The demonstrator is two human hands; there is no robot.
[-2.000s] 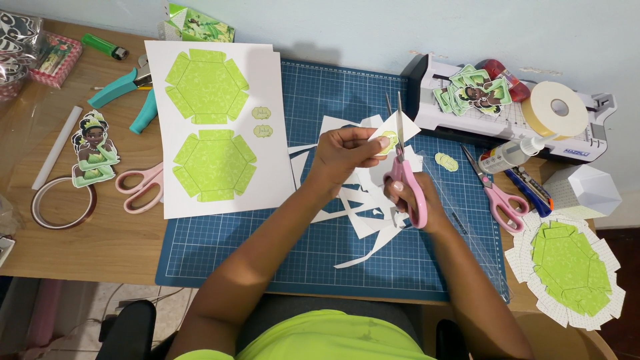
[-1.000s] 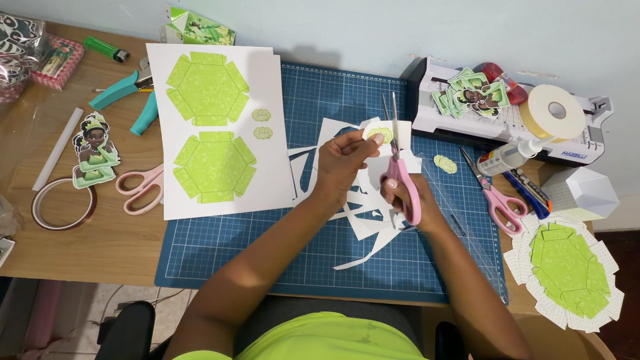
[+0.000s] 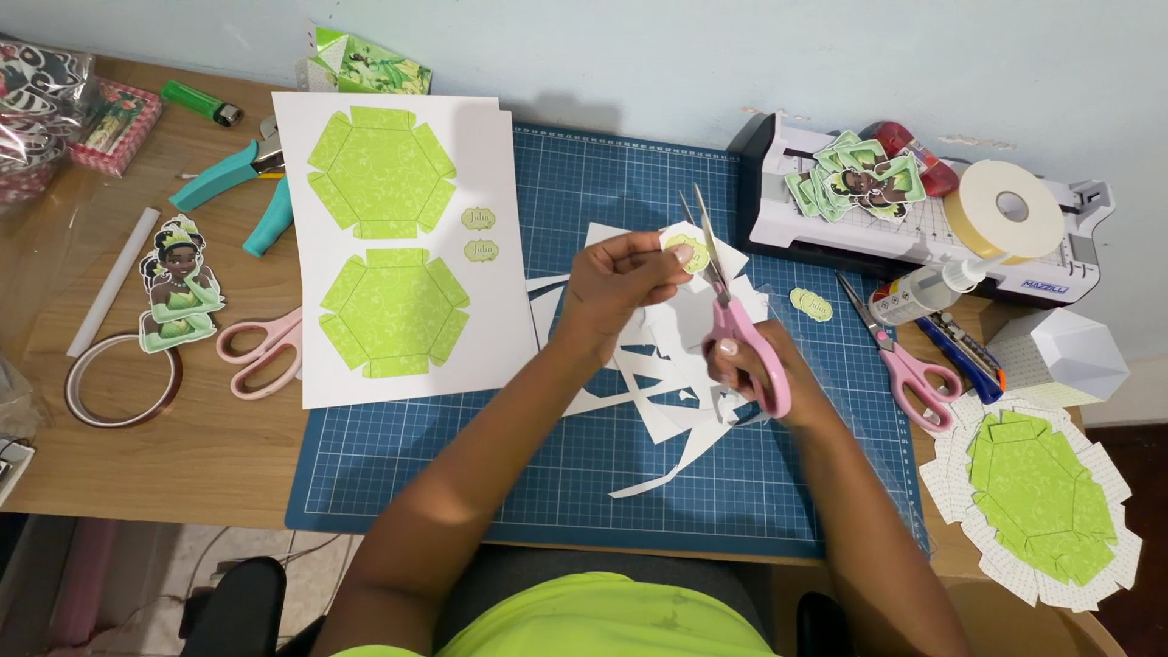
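Between thumb and fingers, my left hand (image 3: 625,278) pinches a small green paper label (image 3: 686,250) with a white margin around it. My right hand (image 3: 762,365) has its fingers through the handles of pink-handled scissors (image 3: 730,310). The blades are parted and point up, just right of the label. White paper offcuts (image 3: 652,401) lie on the blue cutting mat (image 3: 392,474) under both hands. Left of them are printed sheets (image 3: 493,338) with green hexagonal box shapes. A cut-out label (image 3: 810,305) rests on the mat to the right of the scissors.
A paper trimmer (image 3: 1049,265) at the back right bears paper figures (image 3: 858,178) and a tape roll (image 3: 1004,210). Near it are a glue bottle (image 3: 922,292), more scissors (image 3: 912,374), a utility knife (image 3: 963,356) and stacked green hexagonal cut-outs (image 3: 1040,493). Pink scissors (image 3: 265,351) and teal-handled pliers (image 3: 219,178) lie left.
The label in my left hand has turned and its surrounding white paper is smaller than two seconds ago. The scissors have tilted, their tips now leaning further left.
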